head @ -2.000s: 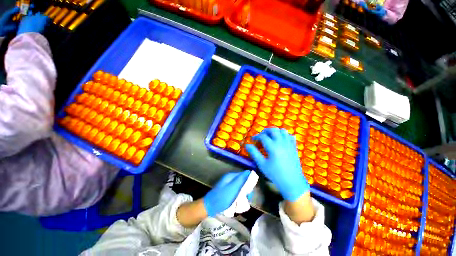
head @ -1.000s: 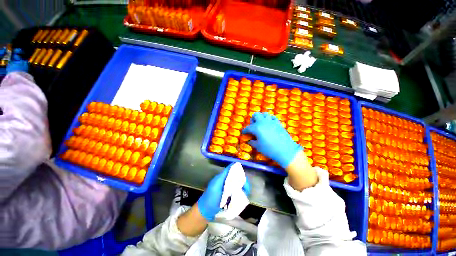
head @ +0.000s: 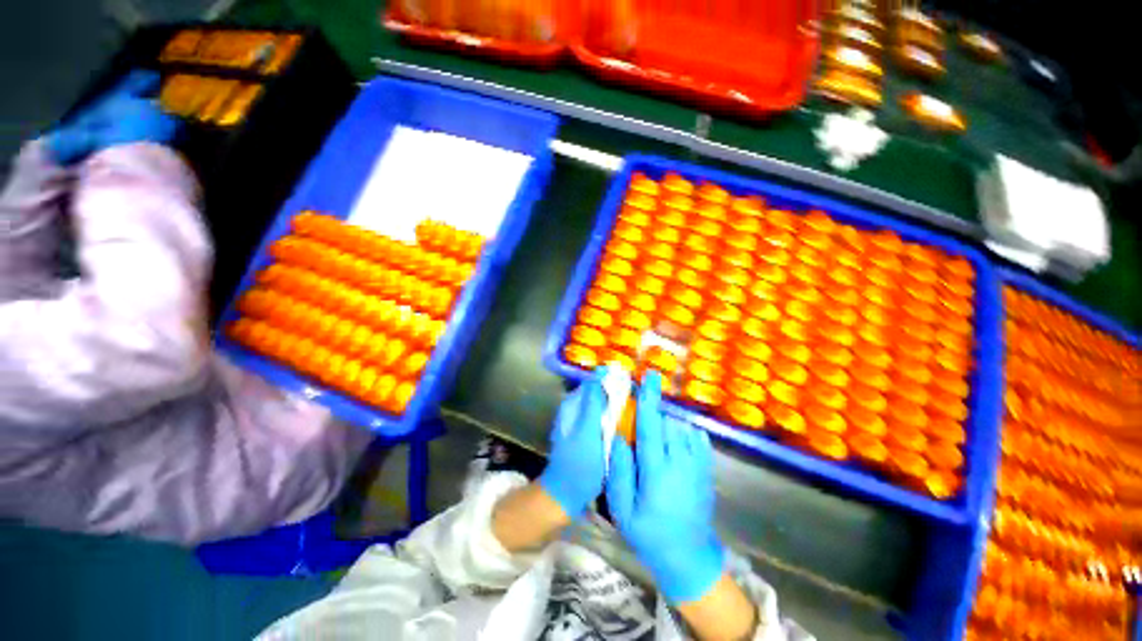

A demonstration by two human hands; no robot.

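Observation:
The blue main tray (head: 764, 432), full of rows of glossy orange parts, lies straight ahead. My left hand (head: 577, 448), in a blue glove, holds a white cloth (head: 615, 398) at the tray's near left edge. My right hand (head: 666, 501), also gloved, holds one orange part (head: 627, 416) upright against the cloth. The part's lower end is hidden between the fingers. A gap with a pale patch shows in the rows just beyond my hands.
The left tray (head: 536, 188) holds orange rows and a white liner (head: 441, 175). A right-hand tray (head: 993, 376) adjoins the main tray. Beyond lie red trays (head: 701, 78), a crumpled wipe (head: 850, 138) and a wipe stack (head: 1049, 215). A coworker's gloved hand (head: 119, 119) is at a black tray (head: 282, 119).
My right hand has drawn back from the main tray with an orange part and met my left hand and the cloth. The coworker's hand has moved further over the black tray.

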